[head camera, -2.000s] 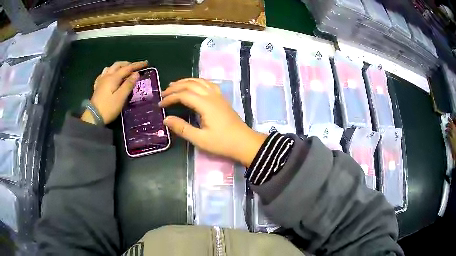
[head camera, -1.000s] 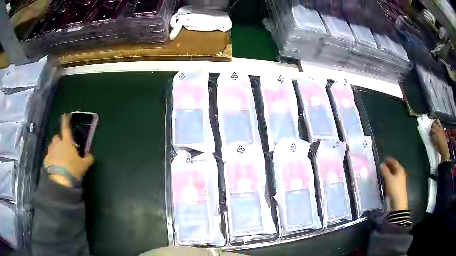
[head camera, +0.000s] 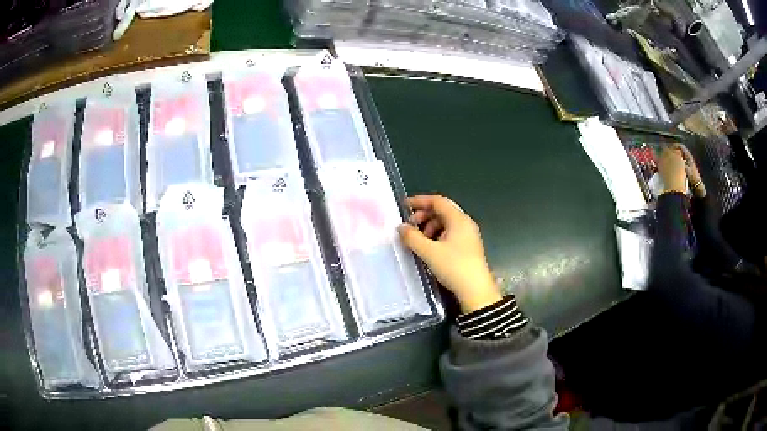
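Note:
A clear blister tray (head camera: 370, 336) lies on the dark green mat, its two rows of pockets filled. Bagged phones (head camera: 267, 139), red above and grey-blue below through milky sleeves with small triangular marks, lie in the pockets. My right hand (head camera: 448, 244) is at the tray's right edge, fingers curled, fingertips at the rim beside the nearest bagged phone. Whether the fingers grip the rim is hard to tell. My left hand is out of the picture. The smartphone is not in view.
Stacked trays of bagged phones (head camera: 437, 25) stand beyond the white strip. A brown board (head camera: 160, 52) carries dark trays and white cloth (head camera: 172, 7) at the upper left. White paper sheets (head camera: 611, 164) lie at the right. Another person's hands (head camera: 675, 171) work over red items there.
The view has swung right. My left hand and the smartphone have left the picture. My right hand, earlier near the smartphone, then right of the tray, is now at the tray's right rim.

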